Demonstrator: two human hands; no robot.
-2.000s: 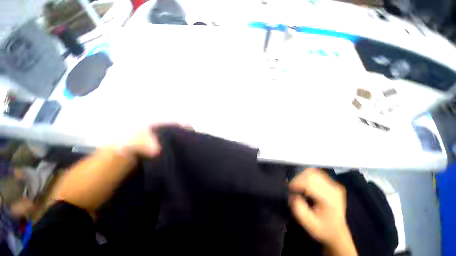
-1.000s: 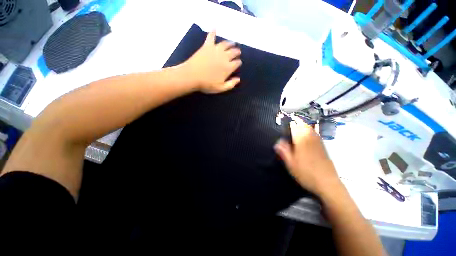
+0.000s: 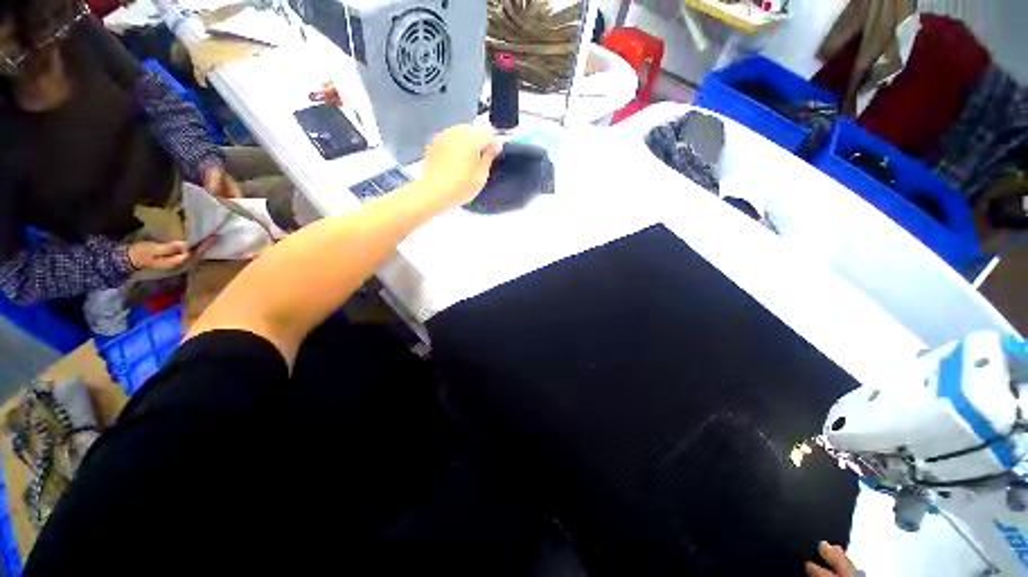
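Note:
A black ribbed knit panel point(image 3: 631, 372) lies flat on the white table, its lower part towards my lap. A faint pale curved outline shows on it near the sewing machine head point(image 3: 941, 423) at the right. My left hand point(image 3: 460, 166) is at the stack of dark oval patches point(image 3: 513, 180); its fingertips touch the stack's edge, and whether they grip a patch is unclear. My right hand point(image 3: 833, 560) is cut off by the bottom edge; only fingers show, on the panel's lower right edge.
A grey fan box point(image 3: 423, 68) and a dark thread cone point(image 3: 504, 92) stand behind the patches. A phone-like dark object point(image 3: 330, 131) lies on the table. Another person's hands point(image 3: 169, 254) hold light cloth at left. Blue bins point(image 3: 902, 186) stand at the back right.
My left hand has moved off the panel to the patch stack. My right hand has left the needle area for the panel's lower edge. The view has turned left; the panel lies spread.

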